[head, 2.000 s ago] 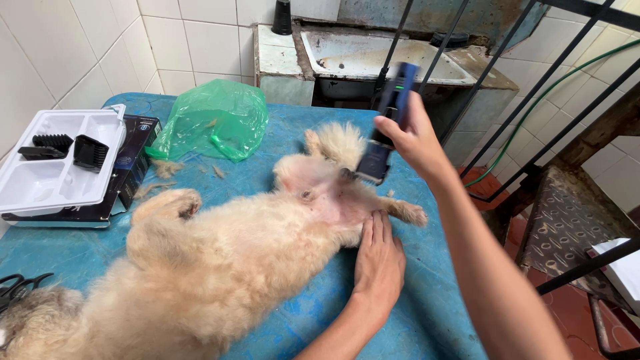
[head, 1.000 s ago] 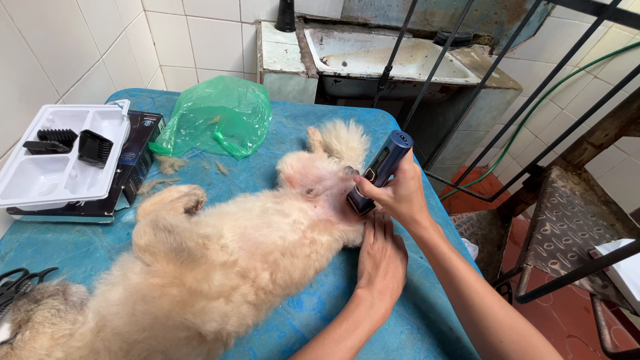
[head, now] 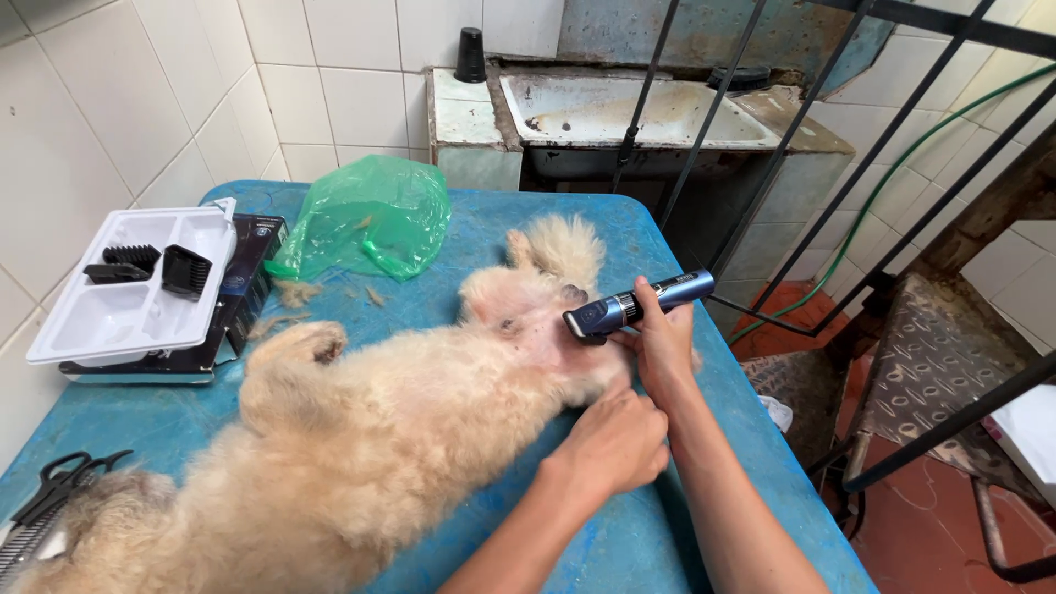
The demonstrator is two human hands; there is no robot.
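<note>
A cream-furred dog (head: 388, 404) lies belly up on a blue table (head: 643, 536), its head at the lower left and its fluffy tail at the far end. My right hand (head: 664, 334) is closed around a blue cordless hair clipper (head: 660, 293). The clipper's blade end rests at or just over the bare pink skin of the groin. My left hand (head: 615, 437) is curled at the near hind leg, its fingertips against the fur; the fingers partly hide what they pinch. The lower part of that leg is mostly behind my hands.
A white plastic tray (head: 165, 318) with black clipper guard combs (head: 186, 268) sits on a dark box (head: 247, 280). Beside it lies a green plastic bag (head: 371, 219). Black-handled scissors (head: 62, 487) lie near the dog's head. Black metal bars (head: 792, 157) and a stained sink (head: 635, 107) stand beyond.
My left hand has gone from lying flat beside the hind leg to being curled at it. The clipper, upright at first, has tilted down and now lies nearly level across the groin.
</note>
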